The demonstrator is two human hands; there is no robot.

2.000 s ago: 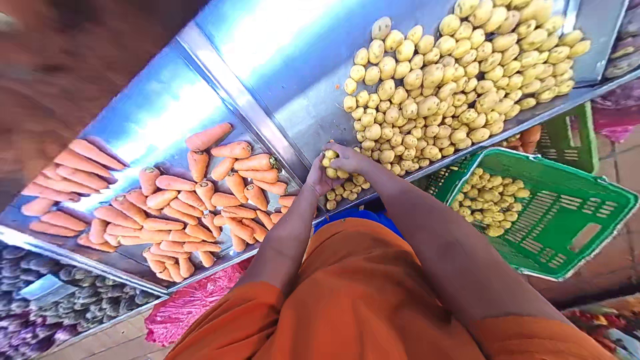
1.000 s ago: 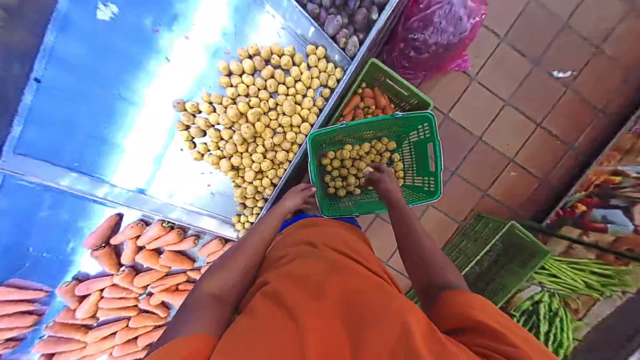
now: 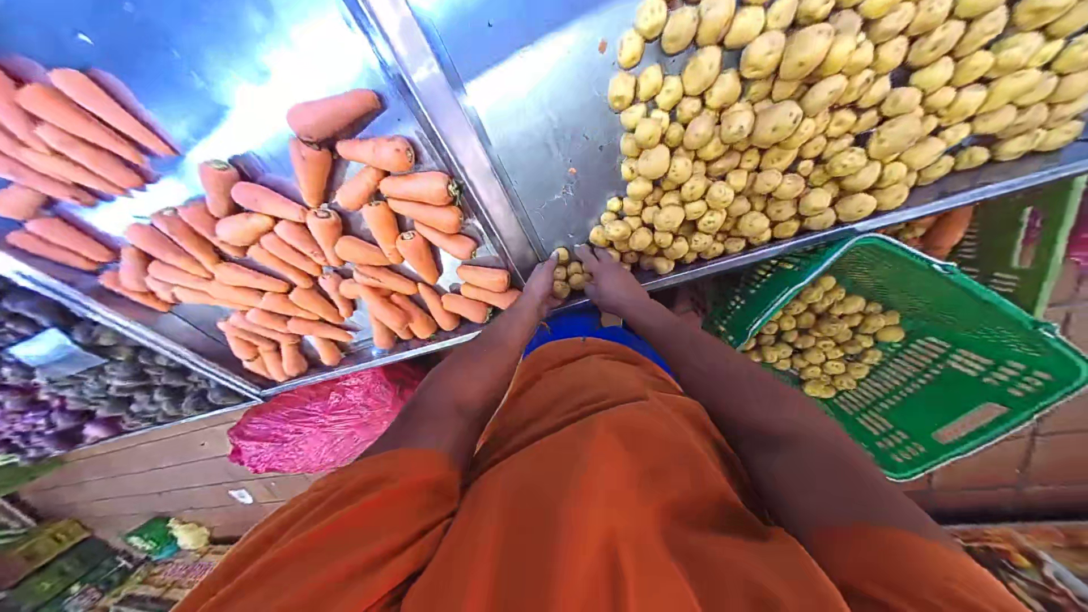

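Observation:
Both of my hands meet at the front edge of the metal display tray point(image 3: 544, 183). My left hand point(image 3: 541, 285) is on the left side of a few small potatoes point(image 3: 569, 274), and my right hand point(image 3: 608, 276) is on their right, so the potatoes sit between the two hands. Whether they are lifted off the metal is not clear. A large spread of potatoes point(image 3: 765, 127) lies to the right of my right hand. Lower right, a green plastic basket point(image 3: 960, 357) stands tilted with small potatoes point(image 3: 824, 336) inside.
Carrots point(image 3: 280, 263) lie left of a raised metal divider point(image 3: 450, 119). Below the tray edge is a pink plastic bag point(image 3: 323, 421). Dark purple vegetables point(image 3: 127, 387) fill a section at far left. Another green crate point(image 3: 1016, 246) stands behind the basket.
One second ago my hands were at the green basket, the right one over its potatoes. Now both are together at the tray's front edge. The view has swung left.

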